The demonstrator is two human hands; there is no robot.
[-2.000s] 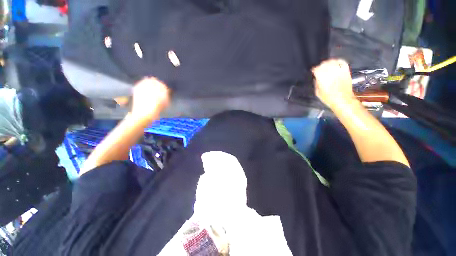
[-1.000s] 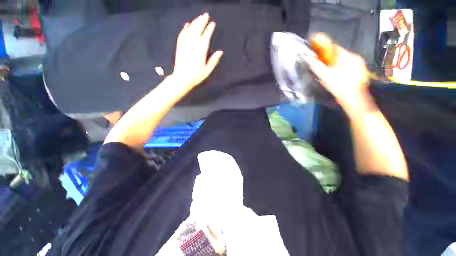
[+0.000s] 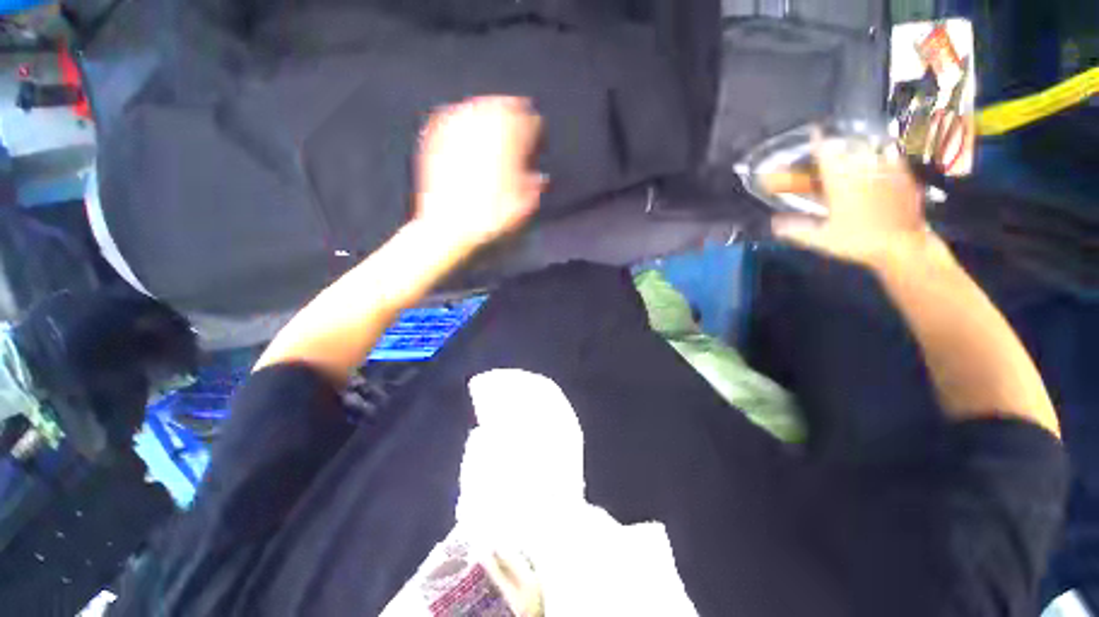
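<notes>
A dark jacket (image 3: 362,133) lies spread over the padded ironing table (image 3: 121,259). My left hand (image 3: 477,166) is blurred over the jacket's middle, with its fingers curled; whether it pinches the cloth cannot be told. My right hand (image 3: 862,199) is at the right end of the board, on the orange-brown handle of the silver steam iron (image 3: 771,163). The iron's pointed end faces left, over the grey surface beside the jacket. My fingers hide part of the handle.
A red-and-white printed card (image 3: 952,72) stands out at the right, with a yellow hose (image 3: 1042,103) beside it. Below the board are a blue crate (image 3: 422,331) and green cloth (image 3: 729,374). White cloth (image 3: 524,446) lies on my front. Dark shapes fill the lower left.
The iron and my right hand have moved right, off the jacket's edge to the board's right end. My left hand has gone from spread flat to curled. The pale buttons no longer show.
</notes>
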